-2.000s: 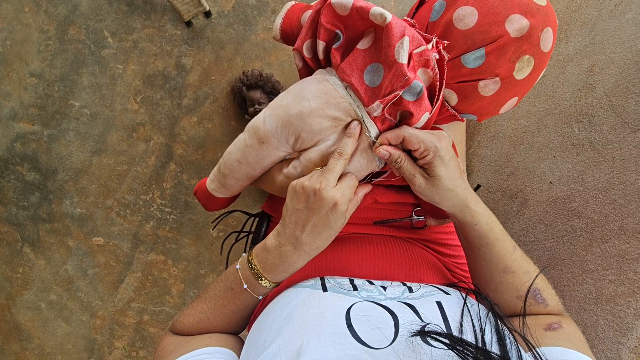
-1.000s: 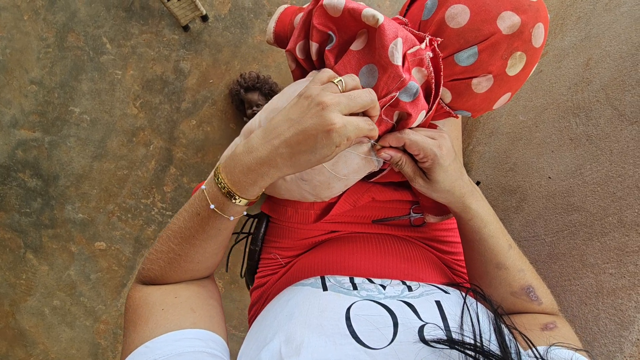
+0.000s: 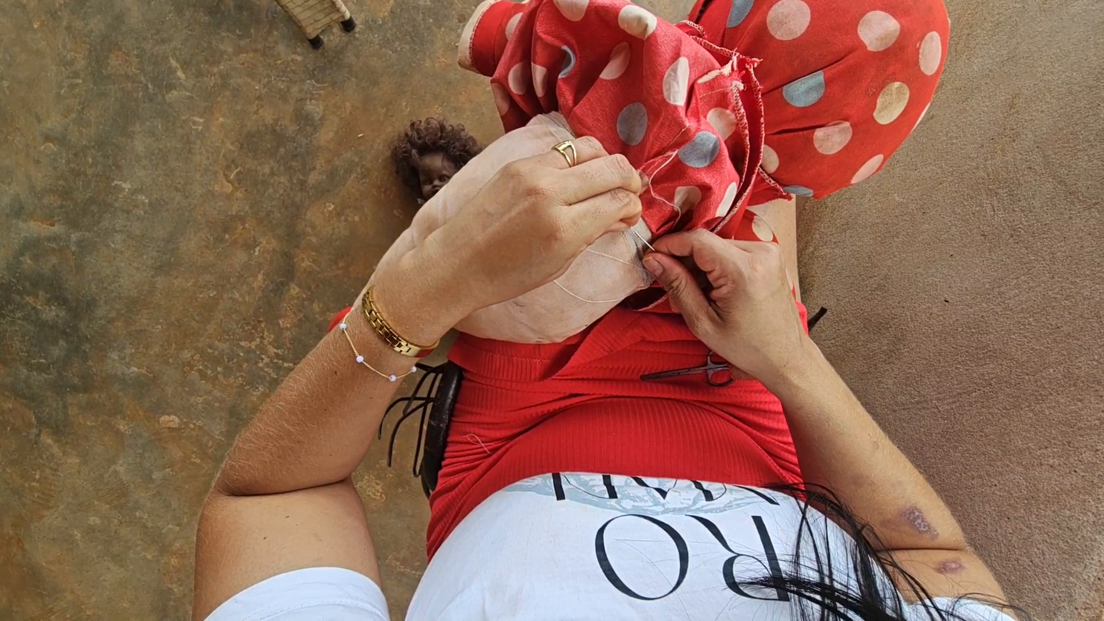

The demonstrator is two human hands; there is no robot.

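My left hand (image 3: 539, 216) lies over a pale stuffed cloth body (image 3: 552, 306), its fingertips pinched near a sewing needle (image 3: 642, 239) at the cloth edge. My right hand (image 3: 729, 285) has thumb and forefinger closed at the needle's other end. Whether my left fingers grip the needle or only thread, I cannot tell. Pale thread loops over the stuffed body. Red polka-dot fabric (image 3: 655, 95) with frayed seam edges bunches against the body just above my hands. Small metal scissors (image 3: 690, 371) lie on the red ribbed clothing on my lap, below my right hand.
A small doll's head with curly brown hair (image 3: 435, 159) shows left of the stuffed body. The legs of a woven seat (image 3: 315, 21) stand at the top left on the mottled floor (image 3: 172, 259). A dark chair edge with cords (image 3: 440, 423) is beside my left hip.
Two seconds ago my left hand pressed the stuffed body from below with a finger extended; it has since moved up over the body. My right hand stays at the seam.
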